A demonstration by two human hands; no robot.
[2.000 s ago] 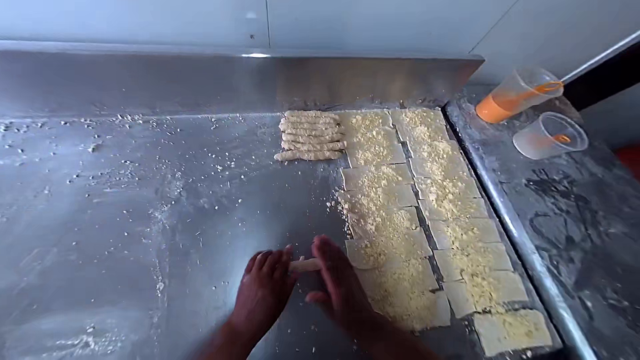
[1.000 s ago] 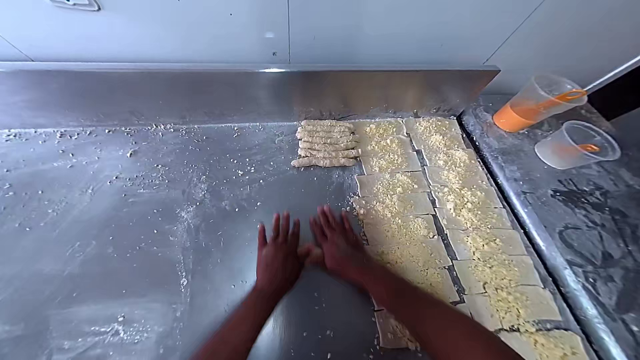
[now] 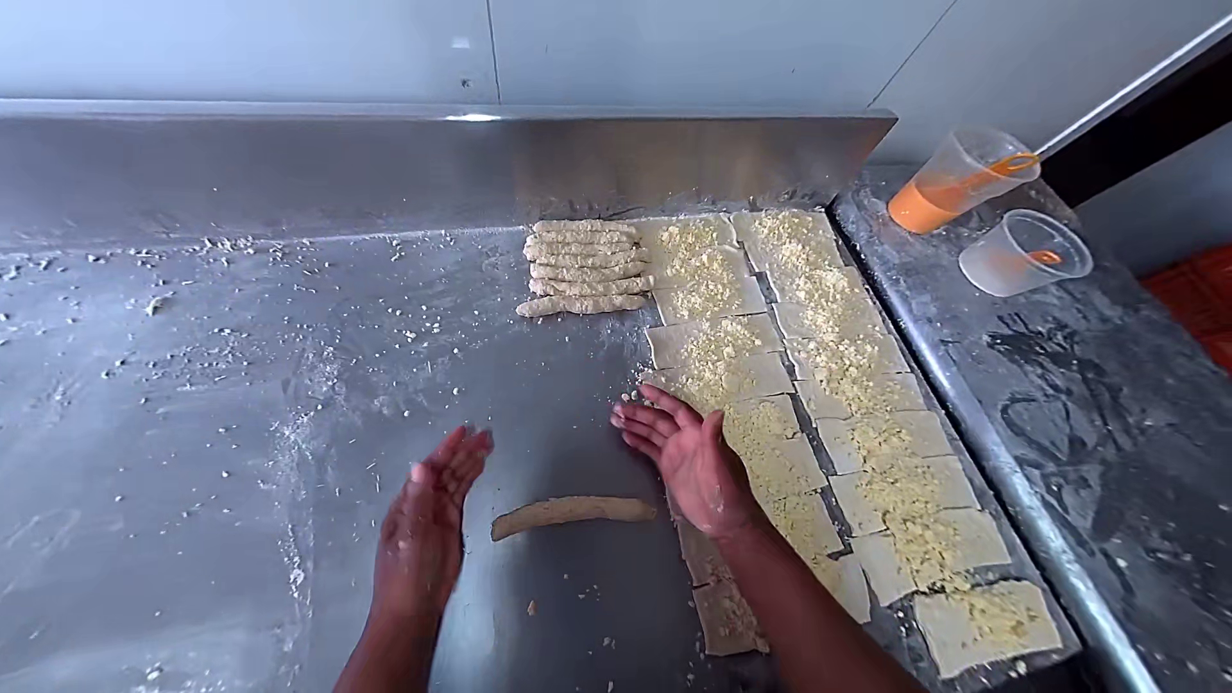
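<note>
A thin rolled strip of dough (image 3: 573, 513) lies on the steel worktop (image 3: 385, 385), between my two hands and touched by neither. My left hand (image 3: 428, 520) is raised left of the strip, palm turned inward, holding nothing. To the strip's upper right is my right hand (image 3: 693, 457), palm up with fingers apart, also with nothing in it, over the edge of the dough pieces. Two columns of flat dough rectangles (image 3: 982, 626) topped with crumbled filling (image 3: 837, 318) run down the right side. Several rolled dough sticks (image 3: 582, 304) lie stacked side by side near the back.
A steel backsplash (image 3: 337, 173) borders the worktop at the back. On the dark counter (image 3: 1059, 414) to the right stand a measuring cup with orange liquid (image 3: 929, 204) and a smaller plastic cup (image 3: 1011, 265). Crumbs and flour are scattered at left.
My hands were together over the dough piece; now they are apart, and the strip lies uncovered on the worktop, longer than the piece seen two seconds ago.
</note>
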